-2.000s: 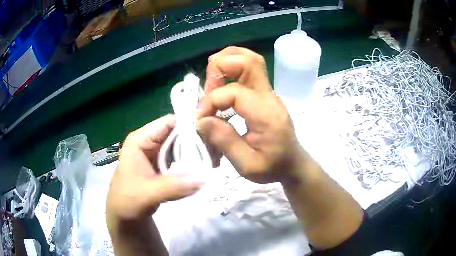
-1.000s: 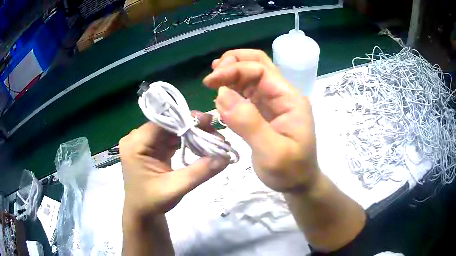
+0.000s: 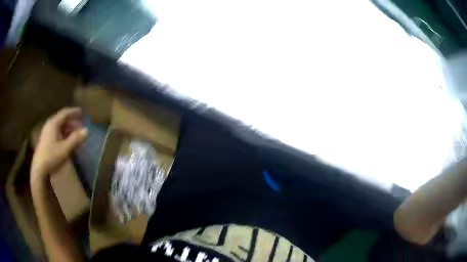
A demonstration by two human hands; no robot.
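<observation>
My left hand point(image 3: 59, 143) is at the left, blurred, over the cardboard boxes. Its fingers are curled with a gap to the thumb, and nothing shows in it. Right of it, an open cardboard box point(image 3: 146, 120) holds a blurred heap of white items point(image 3: 135, 179), which look like coiled cables. My right hand is out of the picture; only part of the right arm shows, cut off by the right edge.
The overexposed white bench cover point(image 3: 287, 82) fills the upper right, with a dark bench edge along its near side. Clear plastic point(image 3: 123, 23) lies at the upper left. More cardboard point(image 3: 69, 194) stands under my left hand. A dark printed shirt is at the bottom.
The view has swung down and left. The tied cable bundle has left my left hand, which is now over the boxes. My right hand has gone out of view.
</observation>
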